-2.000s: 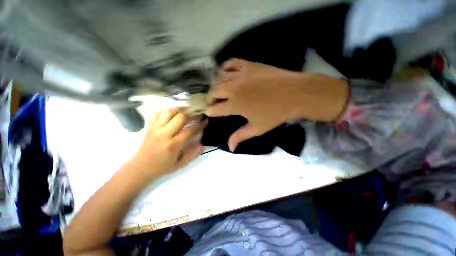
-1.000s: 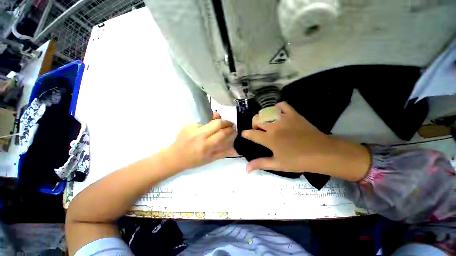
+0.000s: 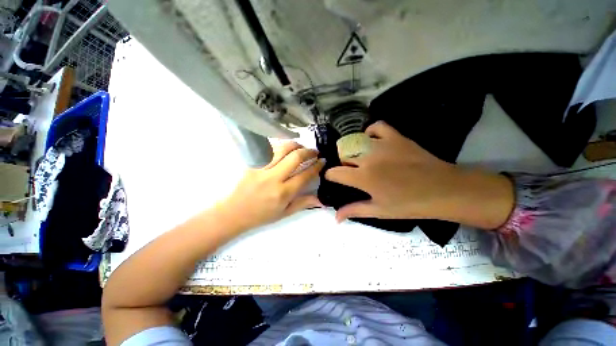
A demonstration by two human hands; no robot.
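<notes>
Black fabric (image 3: 432, 128) lies under the machine head and spreads to the right, with its front corner on the white table. My right hand (image 3: 398, 177) rests on it just right of the presser foot (image 3: 320, 135), fingers on the cloth, near the dark coiled spring (image 3: 349, 119) and a pale round knob (image 3: 352, 147). My left hand (image 3: 280, 181) is left of the foot, its fingertips at the left edge of the black fabric. The fingers hide what lies beneath them, and whether they pinch the cloth is unclear.
The off-white machine head (image 3: 432, 40) fills the top. A grey-white tube (image 3: 251, 143) stands beside my left fingers. A blue basket (image 3: 103, 135) with black and floral pieces is left of the white table (image 3: 162, 135). White material (image 3: 594, 80) hangs at the far right.
The view has shifted and become sharper since the earliest frame. My left fingers are more spread at the fabric's edge than one second ago. My right hand stays on the black fabric.
</notes>
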